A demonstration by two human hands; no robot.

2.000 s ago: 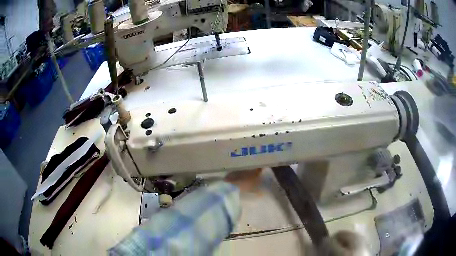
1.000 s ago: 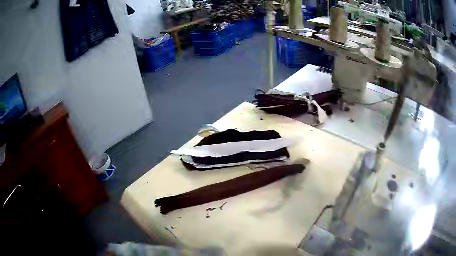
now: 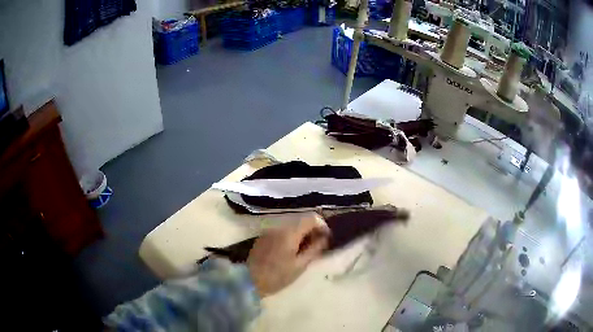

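Observation:
My left hand (image 3: 286,251), bare and blurred, reaches from the lower left in a blue-white sleeve. Its fingers are bent over the middle of the dark maroon strips (image 3: 364,227) on the cream table; whether they pinch a strip I cannot tell. Just beyond lies the black cut stack (image 3: 296,172) with a stiff white strip (image 3: 279,188) across it. A thin pale scrap (image 3: 351,267) lies right of the hand. My right hand is not in view.
The sewing machine's bed plate (image 3: 416,306) and blurred head (image 3: 481,259) are at the lower right. A tied bundle (image 3: 370,131) lies at the far table edge. Thread cones (image 3: 456,44) stand beyond. Blue crates (image 3: 250,29) and a white bucket (image 3: 93,183) are on the floor.
The view has swung left from the machine to the cut pieces. My left hand has come onto the maroon strips, which lay untouched one second ago.

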